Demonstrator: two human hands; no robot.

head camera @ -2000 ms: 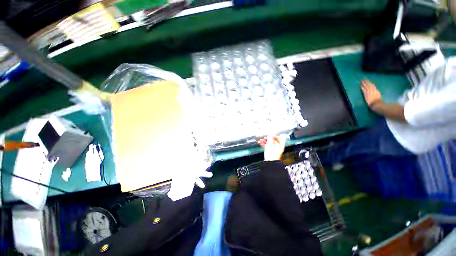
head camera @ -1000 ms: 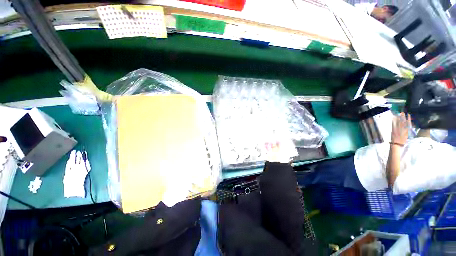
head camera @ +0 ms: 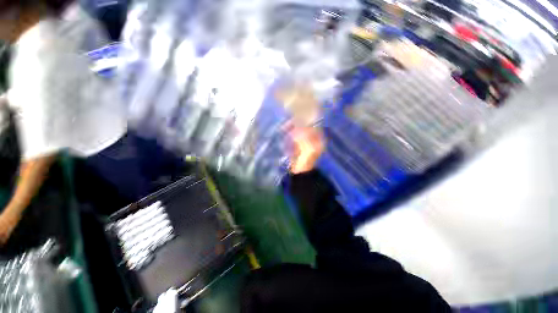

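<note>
The view is strongly blurred. My right hand [head camera: 306, 148], bare with a black sleeve, reaches forward over the edge of a blue crate [head camera: 361, 165]. A blurred mass of clear and whitish plastic [head camera: 214, 92] lies beside and beyond it; whether the fingers grip any of it cannot be told. My left hand [head camera: 166, 301], in a white glove, is cut off by the bottom edge, near the rack's rim; its fingers are unclear. The rack [head camera: 189, 223] holds rows of small whitish round parts [head camera: 145, 235] on a dark surface.
Another person in a white top [head camera: 67, 92] is at the left, with a bare forearm hanging down. Blurred clear plastic [head camera: 37, 278] lies at lower left beside the green bench edge [head camera: 79, 269]. Greyish ribbed items [head camera: 422, 116] are in the blue crate. A large white surface [head camera: 471, 226] fills the lower right.
The view has swung far to the right, away from the cardboard and blister trays. My right hand has left the blister tray and now reaches out by the blue crate.
</note>
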